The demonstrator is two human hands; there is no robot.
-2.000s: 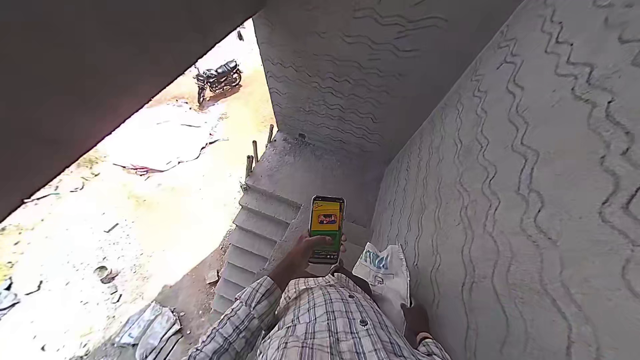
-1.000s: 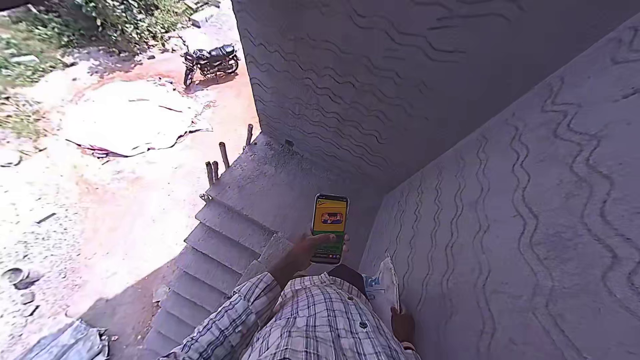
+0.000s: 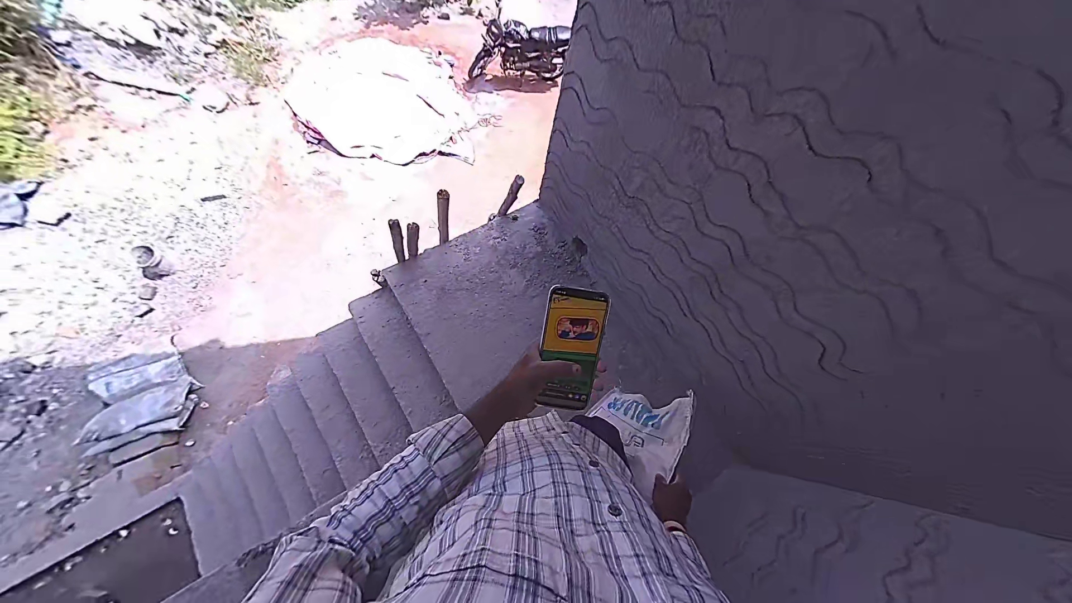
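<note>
A smartphone with a lit yellow and green screen is upright in my left hand, whose thumb lies over the lower part of the screen. Low on the right, my right hand grips the edge of a white woven sack that bears blue writing. The sack hangs beside the front of my checked shirt, and part of it is hidden behind the shirt.
Concrete steps run down at the left from a landing with wooden stakes at its edge. Grooved plaster walls rise at the right. Outside are a motorcycle, a pale sheet and stacked grey sacks.
The view has turned, and more of the steps and the ground outside shows. The phone stays in my left hand, the sack in my right.
</note>
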